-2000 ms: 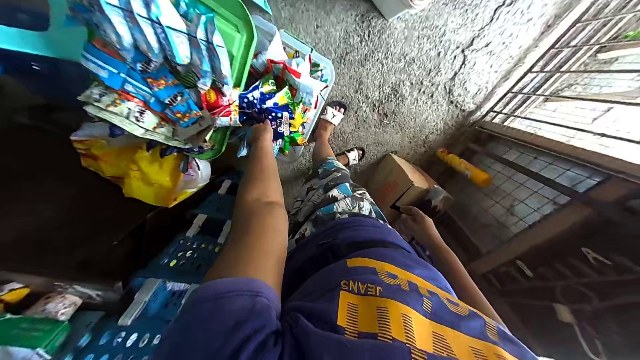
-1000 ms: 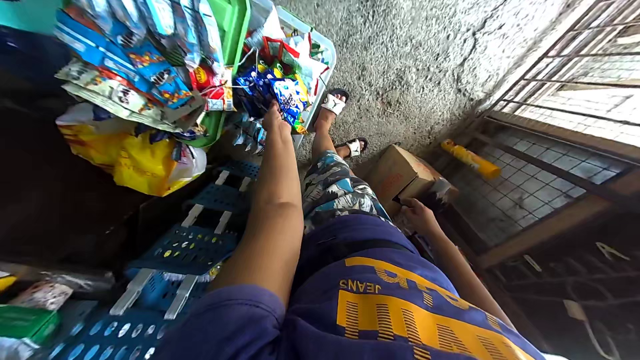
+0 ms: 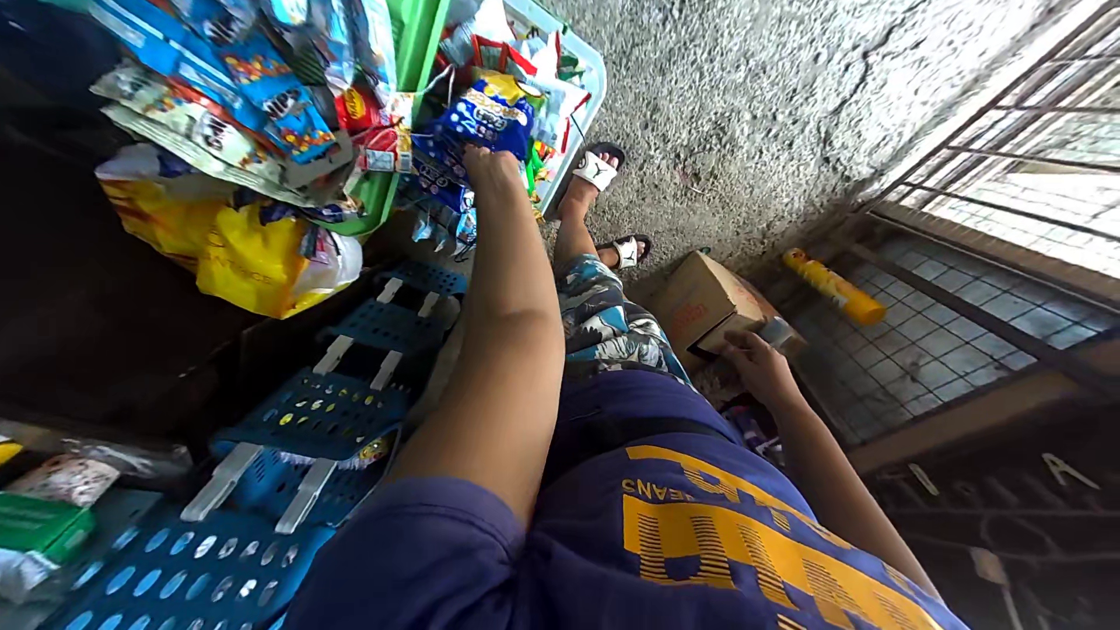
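Observation:
My left hand (image 3: 492, 166) reaches forward into a bunch of blue plastic snack packets (image 3: 490, 114), its fingers closed on them and partly hidden. These packets lie over a pale plastic bin (image 3: 595, 74) filled with mixed wrappers and packs. Hanging packets (image 3: 284, 105) and a green plastic tray or basket (image 3: 418, 44) are to the left of this hand. At the right, my right hand (image 3: 759, 363) has its fingers curled at the near edge of a brown cardboard box (image 3: 700, 302); the fingertips are partly hidden against the flap.
Blue perforated plastic baskets (image 3: 324, 398) stand along my left side. Yellow plastic bags (image 3: 254, 267) hang above them. My sandaled feet (image 3: 599, 171) rest on rough concrete. A yellow cylinder (image 3: 836, 287) lies by the metal grille (image 3: 945, 306) on the right.
My left hand stays at the blue packets, and a blue and yellow packet now shows more plainly above it. The right hand remains beside the cardboard box.

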